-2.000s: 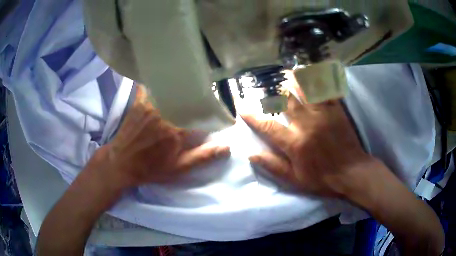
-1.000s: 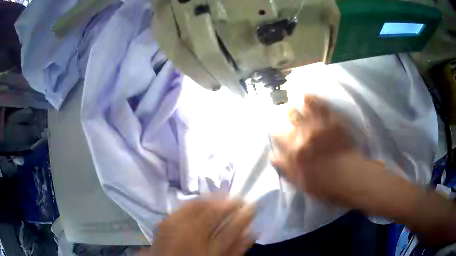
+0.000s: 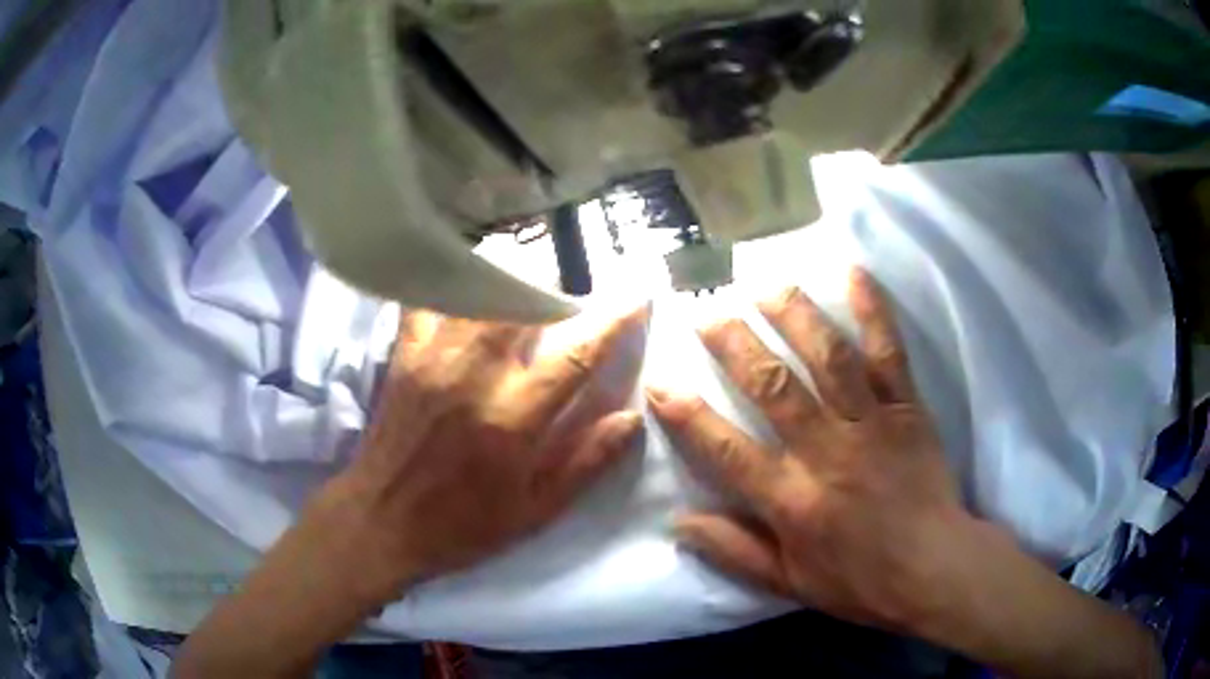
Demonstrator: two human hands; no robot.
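A white to pale lavender garment piece [image 3: 557,570] is spread under the sewing machine head [image 3: 557,120] and bunched in folds at the left. My left hand [image 3: 484,431] lies on the cloth just left of the needle area, its fingers pointing up and right. My right hand [image 3: 823,464] lies flat with spread fingers to the right of and below the needle area. Both hands press on the cloth. The needle area [image 3: 637,246] is in bright glare, so the needle and stitching cannot be told.
The green panel [image 3: 1062,86] with a lit display is at the upper right. The pale table edge [image 3: 146,570] with a printed scale shows at the lower left. Dark and blue clutter lies beyond the table on both sides.
A second ago my left hand was blurred at the bottom; it is now up on the cloth beside the needle. My right hand has flattened and spread. The machine head appears larger and nearer.
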